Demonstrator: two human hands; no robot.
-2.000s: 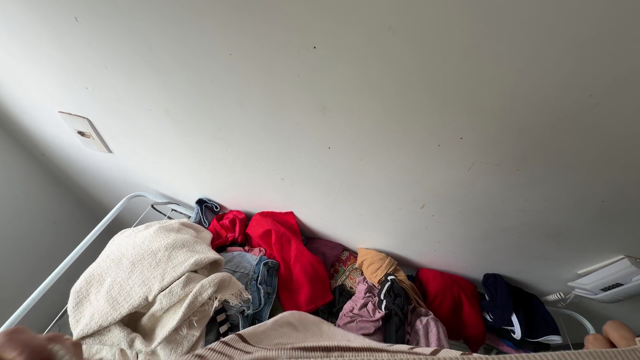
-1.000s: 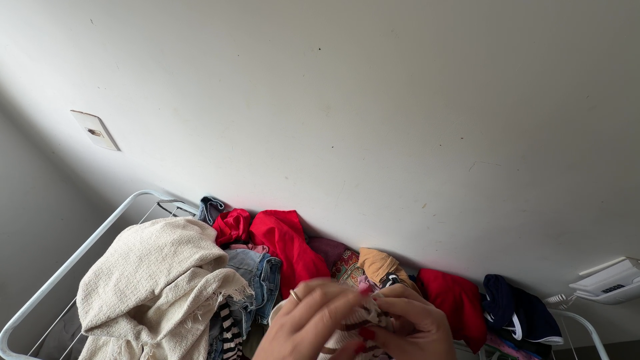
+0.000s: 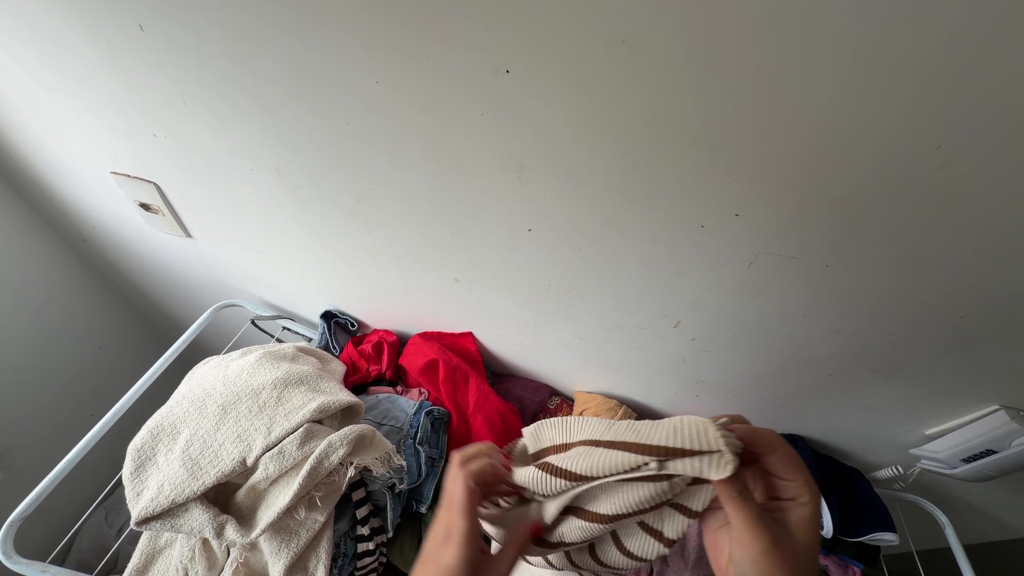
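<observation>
Between my two hands is a ribbed cream knit garment with brown stripes (image 3: 616,488), bunched and partly folded. My left hand (image 3: 476,512) grips its left edge, with the fingers somewhat blurred. My right hand (image 3: 760,504) pinches its upper right end between thumb and fingers. Behind and below the knit lies a heap of clothes on a white wire drying rack (image 3: 120,408). A cream woven fringed cloth (image 3: 248,432) lies on the left of the heap, beside denim (image 3: 412,440) and a red cloth (image 3: 460,384).
A pale wall rises behind the rack, with a wall plate (image 3: 150,204) at left. A white wall-mounted device with a coiled cord (image 3: 972,448) is at right. A navy garment with white trim (image 3: 852,500) and a tan cloth (image 3: 602,405) lie along the wall side.
Both hands have come up into view with the striped knit. Since a second ago they have moved apart, and more of the garment shows spread between them.
</observation>
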